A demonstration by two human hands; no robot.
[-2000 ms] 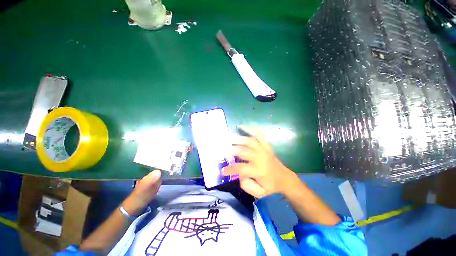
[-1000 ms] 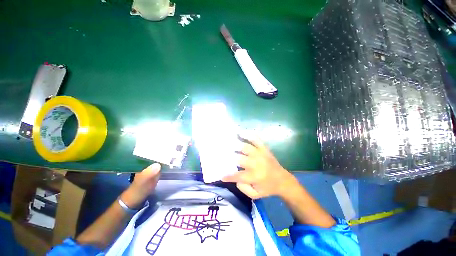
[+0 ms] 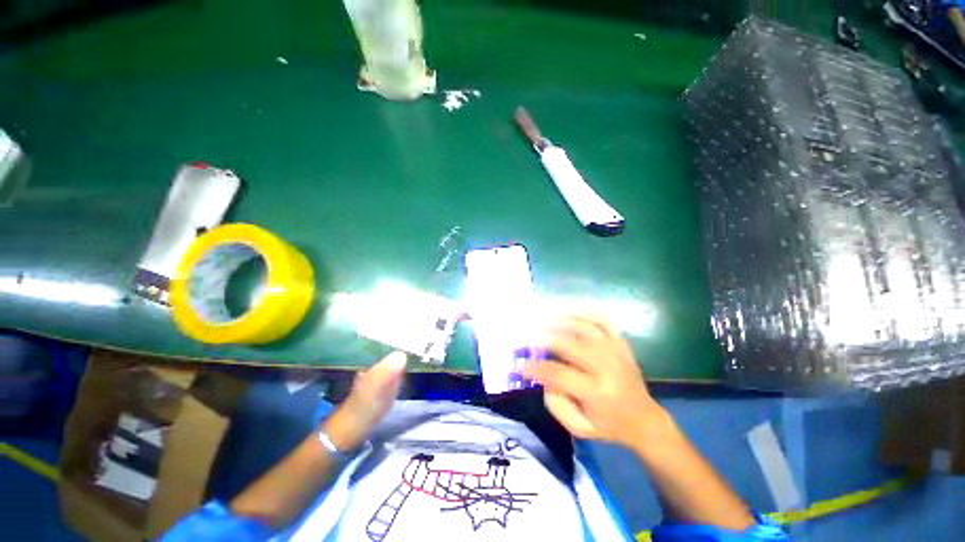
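Observation:
A display module (image 3: 499,307) lies near the bench's front edge, its face washed out by glare. My right hand (image 3: 584,373) is at its lower right side, fingertips over its lower edge; whether they grip it is unclear. A white sticker sheet (image 3: 400,318) with small dark marks lies left of the module at the bench edge. My left hand (image 3: 372,394) is just below the sheet, thumb near its lower edge; the other fingers are hidden, so a hold on the sheet cannot be told.
A yellow tape roll (image 3: 243,284) stands at left beside a silver module piece (image 3: 190,222). A knife (image 3: 574,180) lies beyond the display. A clear tray stack (image 3: 836,222) is at right. A wrapped post (image 3: 389,48) stands at the back. An open cardboard box (image 3: 196,450) is on the floor.
The view has shifted, so bench things appear farther right and lower. The right hand's fingers have moved slightly over the module's lower part. The left hand remains by the sheet.

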